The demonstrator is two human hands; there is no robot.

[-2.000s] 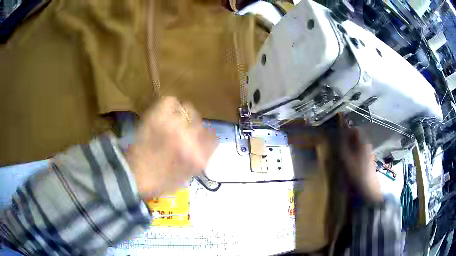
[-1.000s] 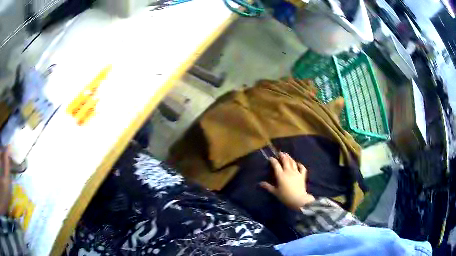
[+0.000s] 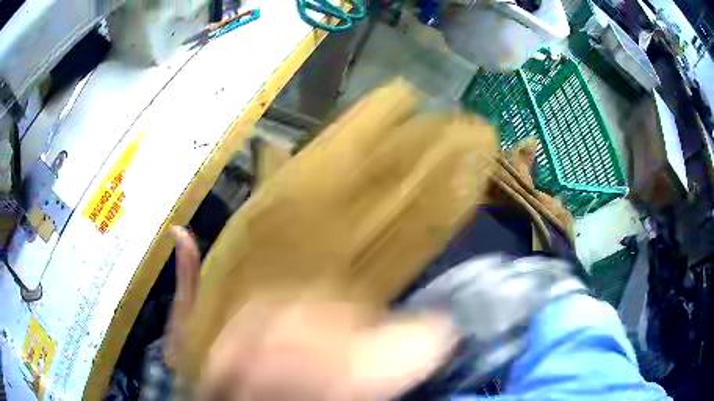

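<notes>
A mustard-brown garment piece (image 3: 337, 196) is raised in front of me, blurred by motion, between the table and the basket. My right hand (image 3: 313, 345) is large and blurred at the lower middle and grips its lower part; the fingertips are not clear. My left hand (image 3: 185, 286) is at the table's front edge, against the piece's left side. Only a finger or thumb and part of the hand show, so its hold cannot be told. More brown cloth (image 3: 528, 184) with a dark part lies behind at the right.
The white machine table (image 3: 156, 164) with its wooden edge curves along the left. Machine plates (image 3: 51, 211) sit at far left, yellow warning labels (image 3: 116, 188) on the tabletop. Teal scissors handles (image 3: 333, 14) overhang the edge at the top. A green plastic basket (image 3: 579, 125) stands at right.
The view has swung right, from the sewing machine to the table's side. The brown piece has come up off the pile. My right hand has moved left with it; my left hand is nearer the table edge.
</notes>
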